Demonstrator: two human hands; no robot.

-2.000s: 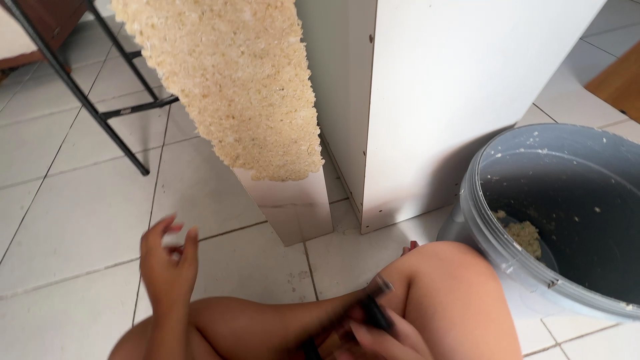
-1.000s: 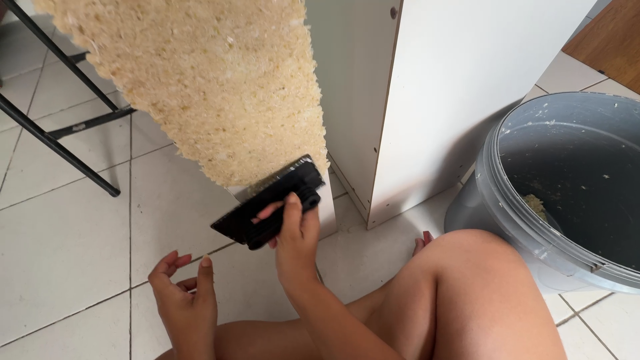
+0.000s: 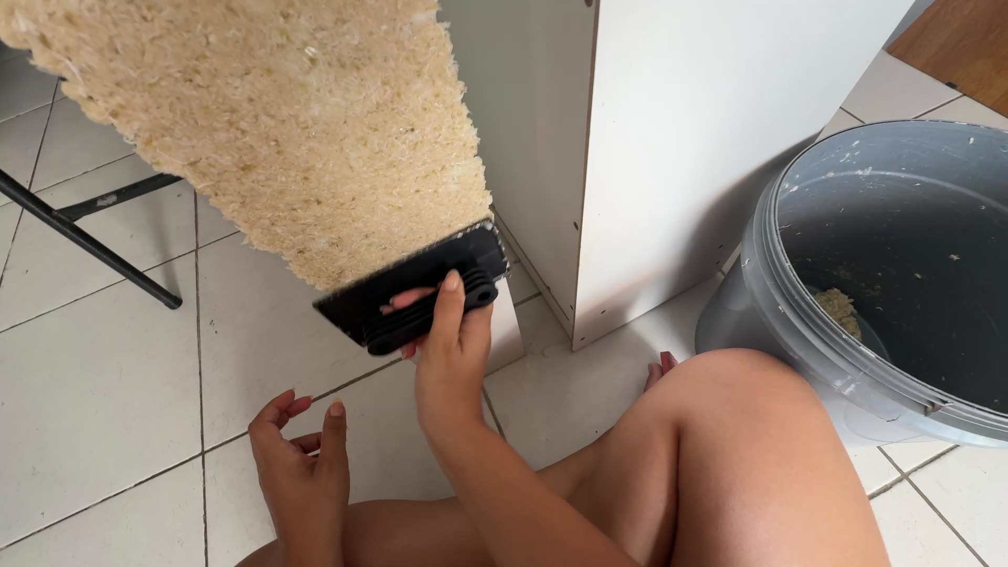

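Note:
My right hand (image 3: pixel 453 354) grips the handle of a black plastic trowel (image 3: pixel 409 279), whose flat blade lies against the lower end of a panel's coarse, cream-coloured, fibrous coating (image 3: pixel 315 134). Below the blade a smooth pale part of the panel (image 3: pixel 504 327) shows. Near the panel's foot, my left hand (image 3: pixel 303 465) is raised with curled, spread fingers and holds nothing. To the right, a large grey plastic bucket (image 3: pixel 732 291) has a lump of the fibrous material (image 3: pixel 839 311) inside and smears on its inner wall.
A white cabinet (image 3: pixel 693 157) stands just right of the coated panel. Black metal legs (image 3: pixel 110 256) of a piece of furniture rest on the white tiled floor (image 3: pixel 102 394) at the left. My bent knee is close to the bucket. A brown wooden surface (image 3: pixel 961 47) is at the upper right.
From near my lap, my right hand has brought the black trowel up to the coating's lower end. Over the last second it has stayed there. My left hand remains empty.

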